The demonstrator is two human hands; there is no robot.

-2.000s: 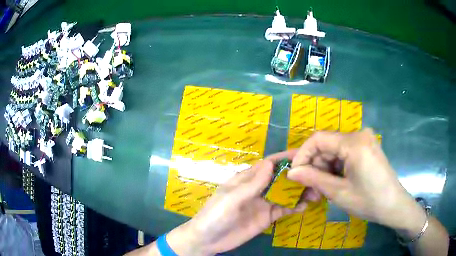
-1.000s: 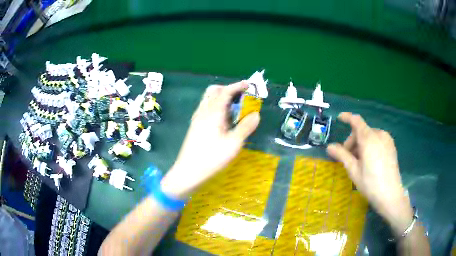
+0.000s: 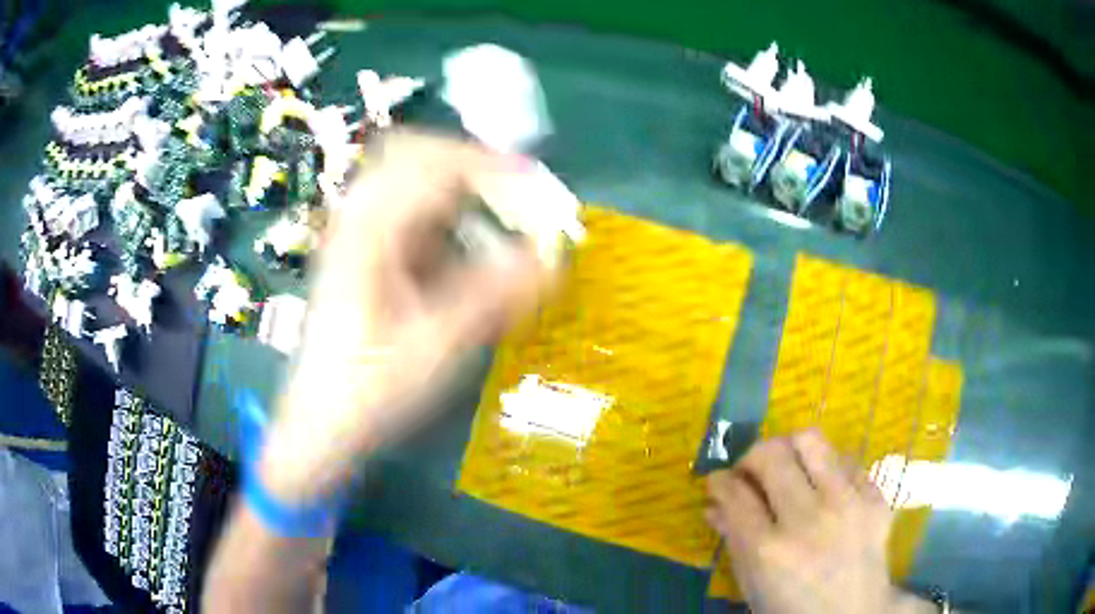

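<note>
My left hand, blurred, is above the left edge of the left yellow tape sheet. It holds an untaped unit whose white plug end sticks out beyond the fingers. My right hand lies with bent fingers on the lower part of the right yellow tape sheet, which is cut into strips. Its fingertips are hidden, so I cannot tell if it grips a piece. Three taped units stand side by side at the far right, plugs pointing away.
A jumbled pile of untaped units covers the left of the bench on a dark mat. Rows of small parts are at the lower left. A green strip runs along the far edge. Clear film glares at the right.
The unit my left hand carried now stands in the far row, making three. My left hand has moved left and holds another unit from the pile. My right hand has come down onto the right sheet.
</note>
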